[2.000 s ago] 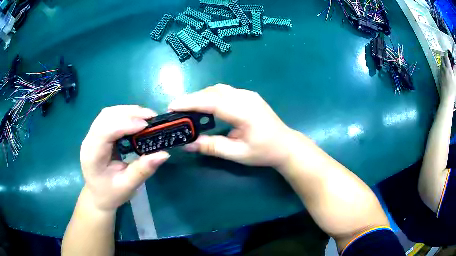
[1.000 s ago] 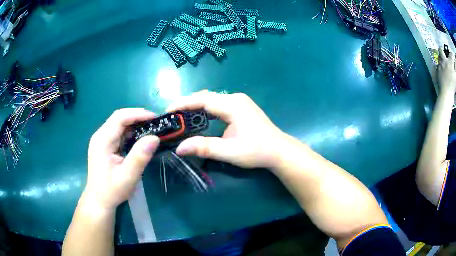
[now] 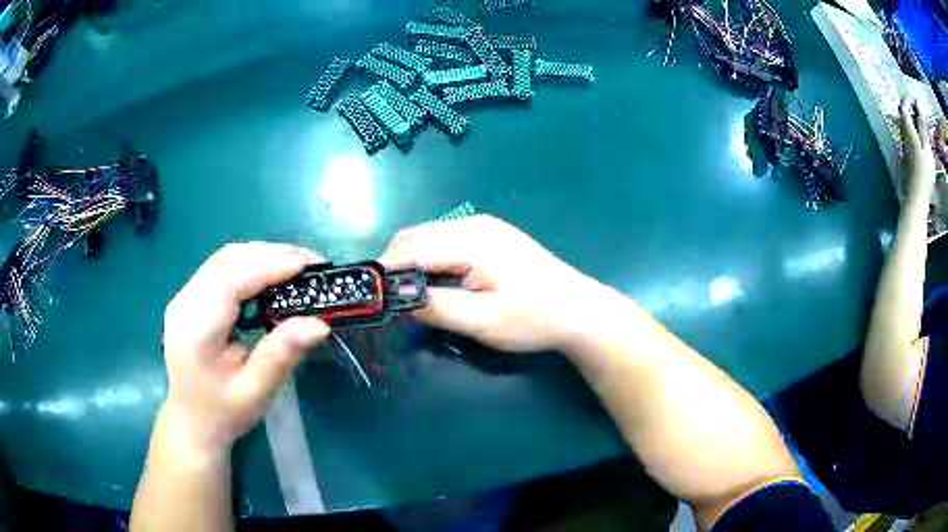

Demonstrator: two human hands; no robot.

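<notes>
A black connector housing [image 3: 331,292] with an orange-red seal ring and pale dots in its dark face is held level above the mat, face towards me. Thin wires [image 3: 354,360] hang below it. My left hand [image 3: 237,335] grips its left end, thumb on the lower front edge. My right hand [image 3: 489,278] holds its right end, thumb below and fingers behind. A green perforated strip [image 3: 457,212] shows just past my right hand's fingers; whether the hand touches it I cannot tell.
Green perforated strips [image 3: 426,77] lie piled on the green mat [image 3: 624,208] beyond my hands. Wired connectors lie at left [image 3: 78,203] and right [image 3: 795,140]. A pale strip [image 3: 294,447] lies near me. Another person's arm [image 3: 902,270] reaches over a white board [image 3: 868,73] at right.
The housing was turned and tilted, showing its wires, and its face is towards me again. The green strip by my right hand has come more into view. The other person's hand has moved slightly.
</notes>
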